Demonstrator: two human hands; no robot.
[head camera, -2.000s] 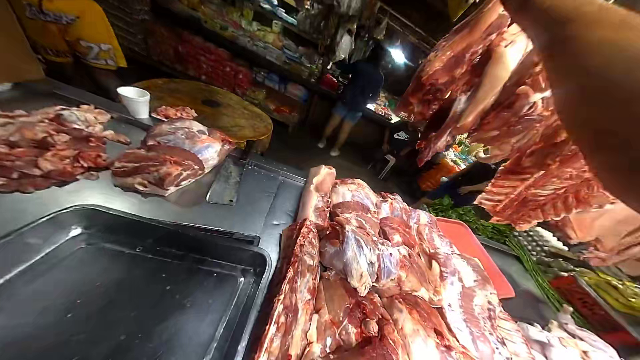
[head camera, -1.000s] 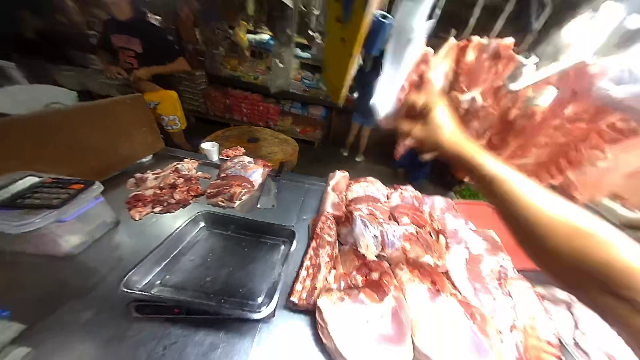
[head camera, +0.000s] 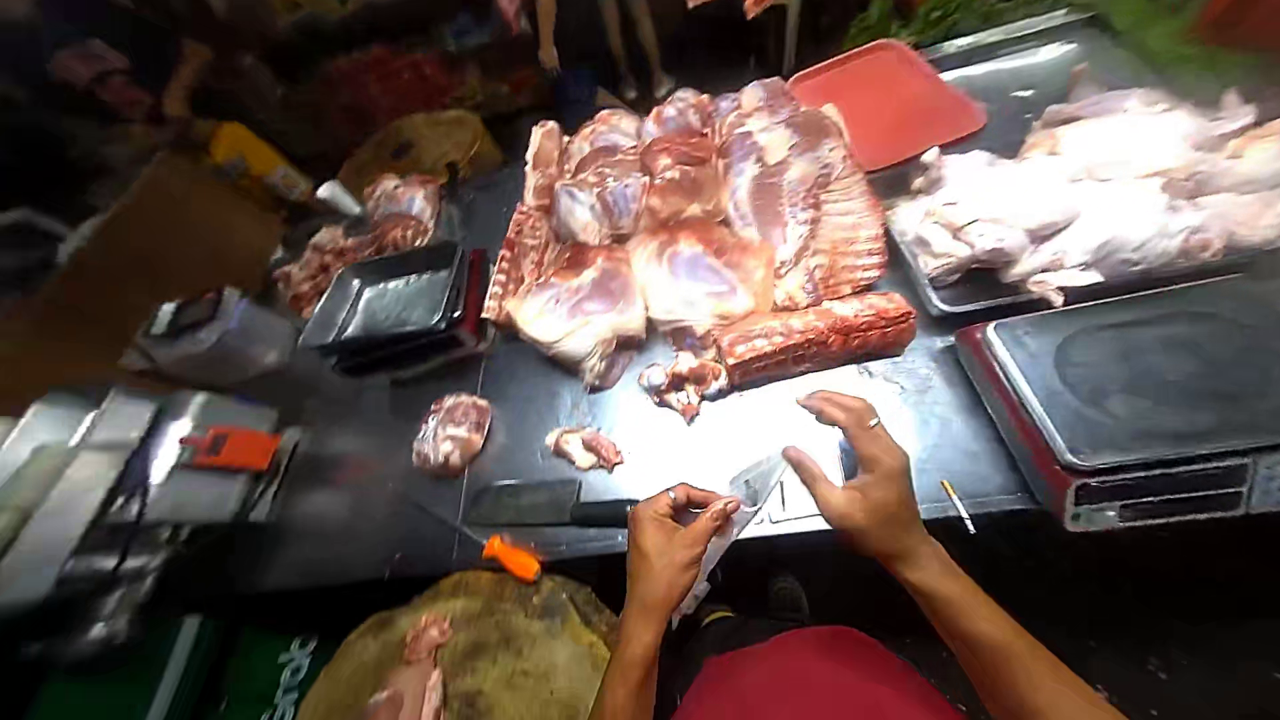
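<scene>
My left hand (head camera: 672, 545) pinches the edge of a thin clear plastic bag (head camera: 735, 520) between thumb and fingers, near the front edge of the metal counter. Just right of the bag, my right hand (head camera: 865, 480) has thumb and fingers apart, the thumb tip close to the bag's edge; whether it touches cannot be told. A cleaver (head camera: 525, 503) lies flat left of my left hand, its dark handle reaching toward it. Large raw meat cuts (head camera: 700, 270) are laid out beyond both hands, with a long bony piece (head camera: 820, 338) at their near side. Small meat scraps (head camera: 585, 448) lie before them.
A weighing scale (head camera: 1150, 370) stands right, below a tray of pale poultry (head camera: 1110, 200). A red tray (head camera: 885, 105) lies behind. At left are a black tray (head camera: 385, 300), a plastic container (head camera: 225, 335) and an orange-handled tool (head camera: 512, 558). A round wooden block (head camera: 500, 640) holds meat below.
The view has swung down to the near counter. An arm reached up beside hanging meat earlier; now both my hands are low over the counter, the left holding a plastic bag.
</scene>
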